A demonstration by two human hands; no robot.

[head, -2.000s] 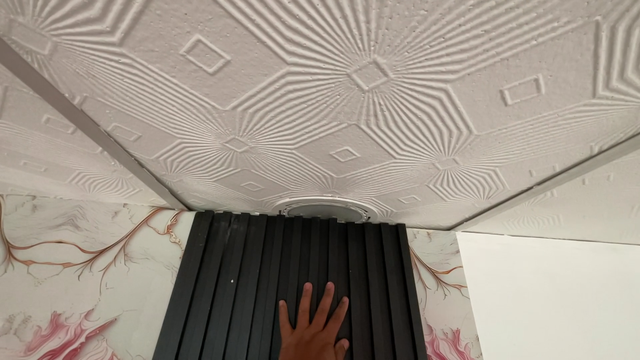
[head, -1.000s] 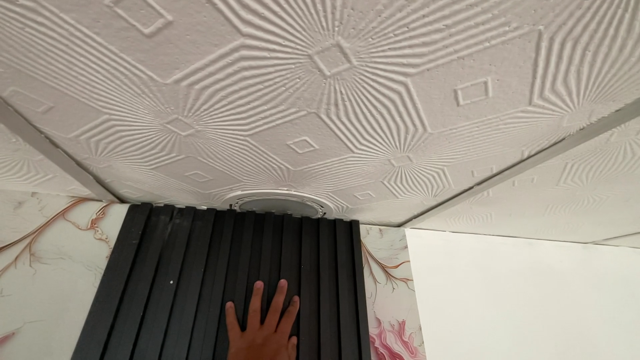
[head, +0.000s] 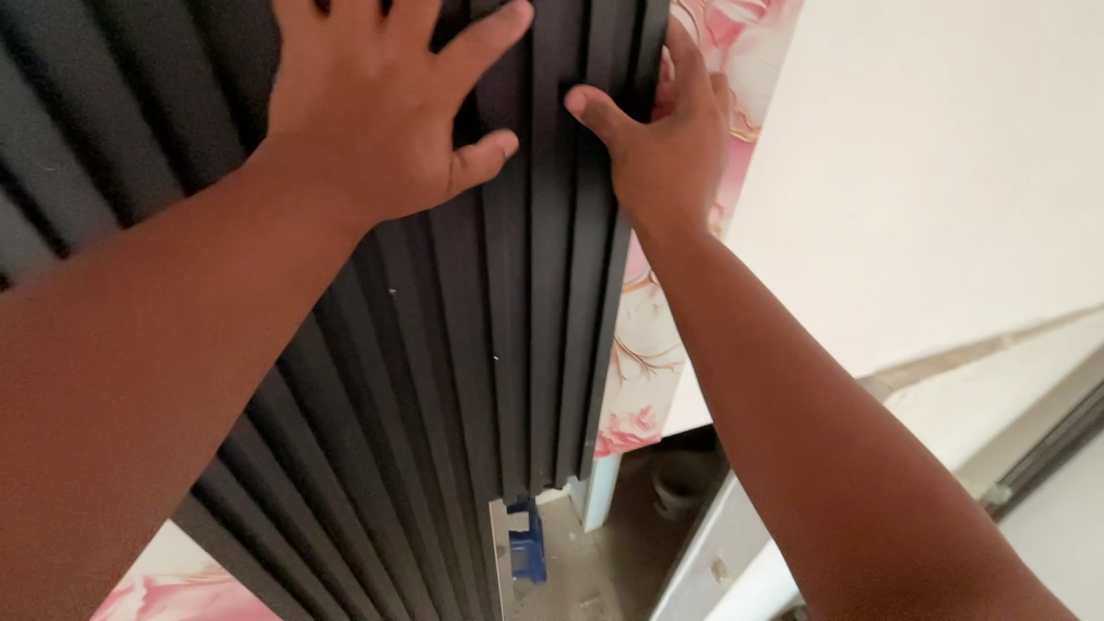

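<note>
Black fluted wall panels [head: 448, 345] stand upright and fill the middle and left of the head view. My left hand [head: 371, 103] lies on their ribbed face with its fingers spread; the tips of several fingers are cut off by the top edge. At the panels' right edge is my right hand [head: 673, 138], its thumb on the front ribs and its fingers around the side, next to the marble-print wall sheet [head: 642, 345]. Small pale specks dot the black ribs.
A plain white wall surface [head: 906, 172] extends at the right. Far below, a blue plastic stool [head: 528, 552] stands on the tiled floor [head: 569, 561], with a bucket [head: 680, 483] in a dark space beside it. A dark-edged frame [head: 1056, 431] runs at the lower right.
The view has swung down from the ceiling to the panels and floor. My right hand now shows at the panels' right edge; earlier frames showed only one hand, flat on the ribs.
</note>
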